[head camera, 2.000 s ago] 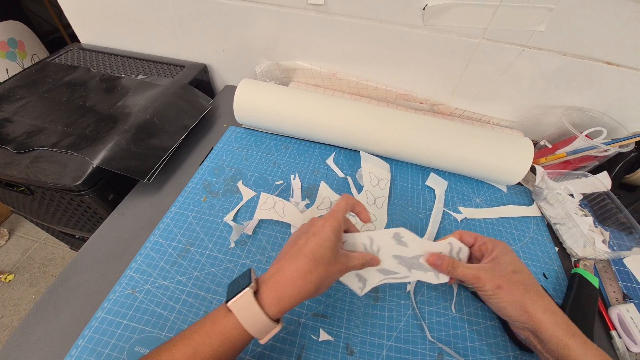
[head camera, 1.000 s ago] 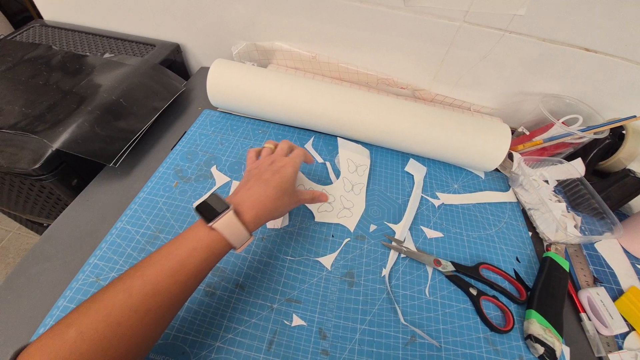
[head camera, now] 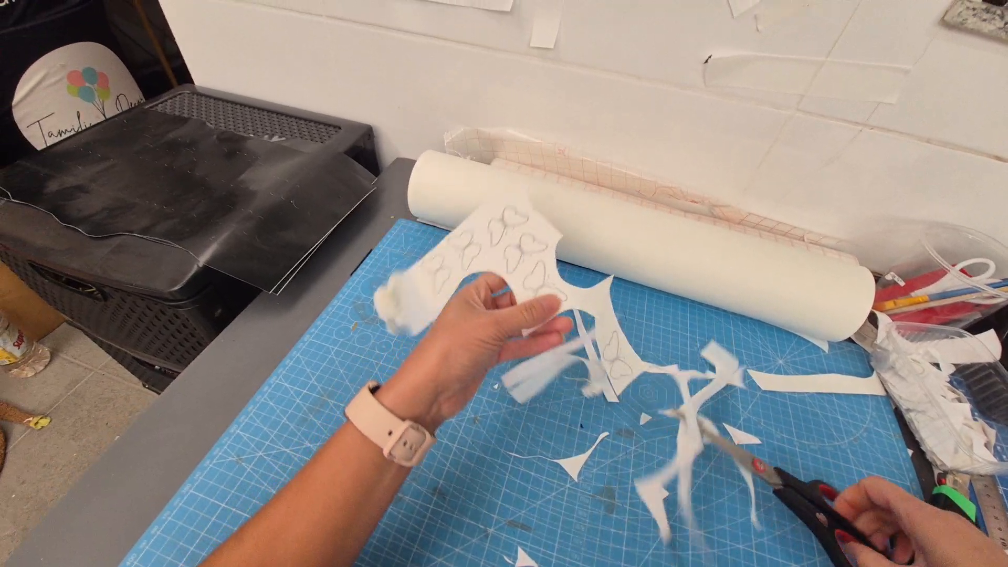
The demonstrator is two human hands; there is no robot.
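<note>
My left hand [head camera: 504,331], with a watch strap on the wrist, holds up a cut white paper sheet [head camera: 488,244] with pencilled butterfly outlines between thumb and fingers. Ragged strips hang from it, partly blurred. At the lower right, my right hand [head camera: 890,520] is at the black and red handles of scissors [head camera: 795,492]; how firmly it grips them I cannot tell. The scissor blades point up and left beside blurred white paper strips [head camera: 689,433]. Under everything lies a blue gridded cutting mat [head camera: 472,488] with small paper scraps [head camera: 579,461] on it.
A large white roll [head camera: 646,244] lies along the back of the mat, by the wall. Black sheets [head camera: 197,189] rest on a black woven-pattern box at left. At right are a clear container of paper scraps [head camera: 929,394], pencils [head camera: 906,302] and a green-and-black tool [head camera: 953,500].
My left hand has picked up the butterfly-drawn sheet from the mat. My right hand, out of view one second ago, is now at the scissors. The small cut-outs both hands held earlier are out of sight.
</note>
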